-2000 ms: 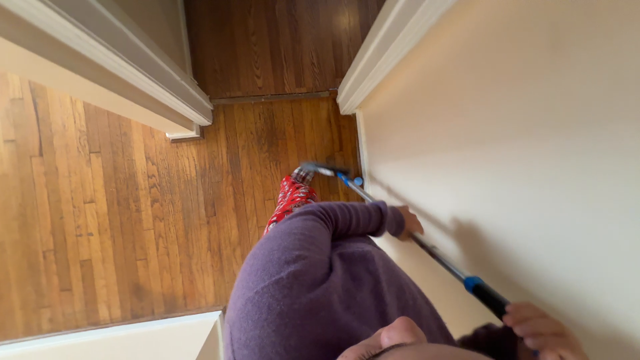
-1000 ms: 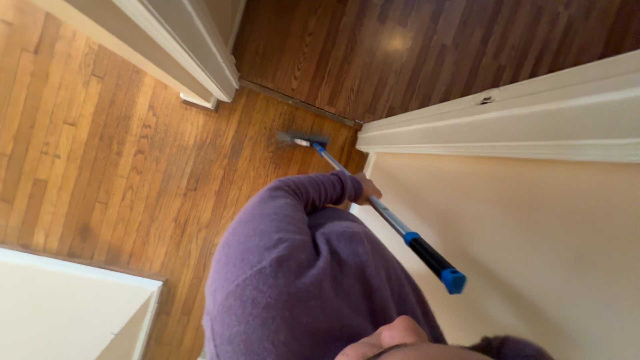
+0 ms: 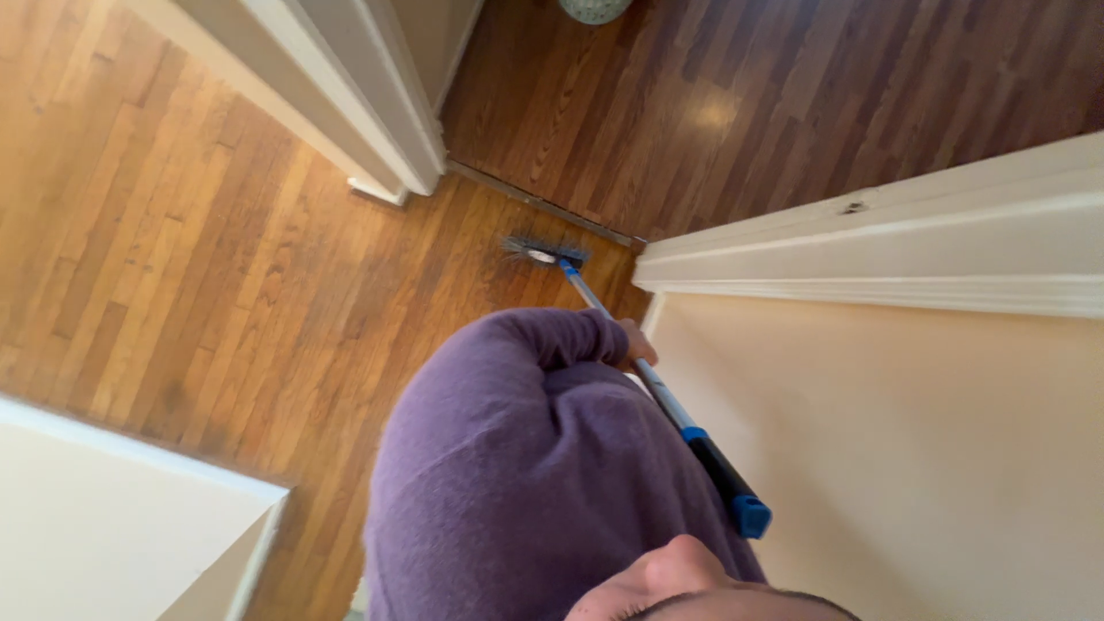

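Note:
My left hand (image 3: pixel 638 345), at the end of a purple sleeve, is closed around the middle of the metal pole of a broom (image 3: pixel 664 392). The pole slants from the upper left to a black grip (image 3: pixel 720 470) with a blue end cap at the lower right. The broom's head, with dark, splayed bristles (image 3: pixel 539 248), is over the wooden floor just short of the doorway strip. My right hand is not in view, and nothing shows holding the black grip. My sleeve and torso hide part of the floor.
A floor strip (image 3: pixel 539 203) divides the lighter boards from the darker floor. White door trim (image 3: pixel 871 250) stands right, another frame (image 3: pixel 371 103) upper left. A beige wall (image 3: pixel 906 431) runs beside the pole; a wall corner (image 3: pixel 276 496) juts in lower left. A pale round object (image 3: pixel 595 9) is beyond the doorway.
Two seconds ago my right hand was on the black grip; it has left the grip and the view. The broom head has moved off the right wall's base. The view has turned.

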